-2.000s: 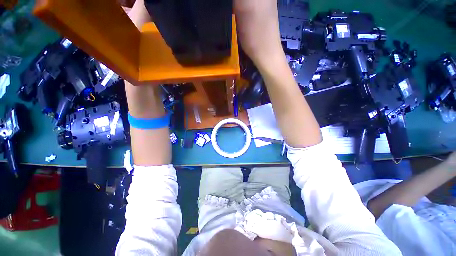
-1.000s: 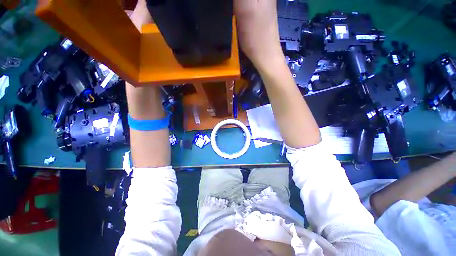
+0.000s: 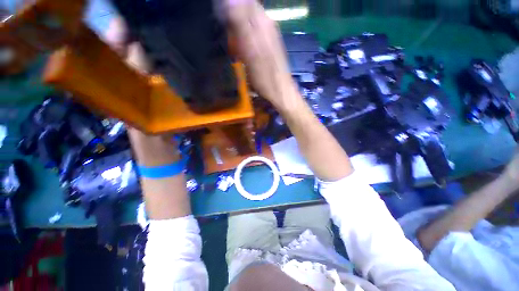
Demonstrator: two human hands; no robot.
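Observation:
A black boxy unit (image 3: 185, 51), blurred and cut off by the top edge, sits in the bright orange fixture (image 3: 193, 120) close to the lens. My left hand (image 3: 124, 45) is at the unit's left side, blurred and partly hidden by the fixture. A blue band (image 3: 163, 170) is around my left wrist. My right hand (image 3: 247, 40) is against the unit's right side, its fingers blurred or out of the picture. Whether either hand grips the unit cannot be told. A white ring (image 3: 238, 179) lies on the green bench before the fixture base.
Black units with labels crowd the bench at left (image 3: 105, 177) and right (image 3: 429, 108). A white sheet (image 3: 291, 154) lies right of the fixture base. Another person's forearm (image 3: 475, 207) reaches in at the right. A red stool (image 3: 42, 256) shows below left.
The view has tilted and shifted, so the bench sits lower and slanted in the picture. More of the top of my right hand now shows. Both hands stay beside the black unit.

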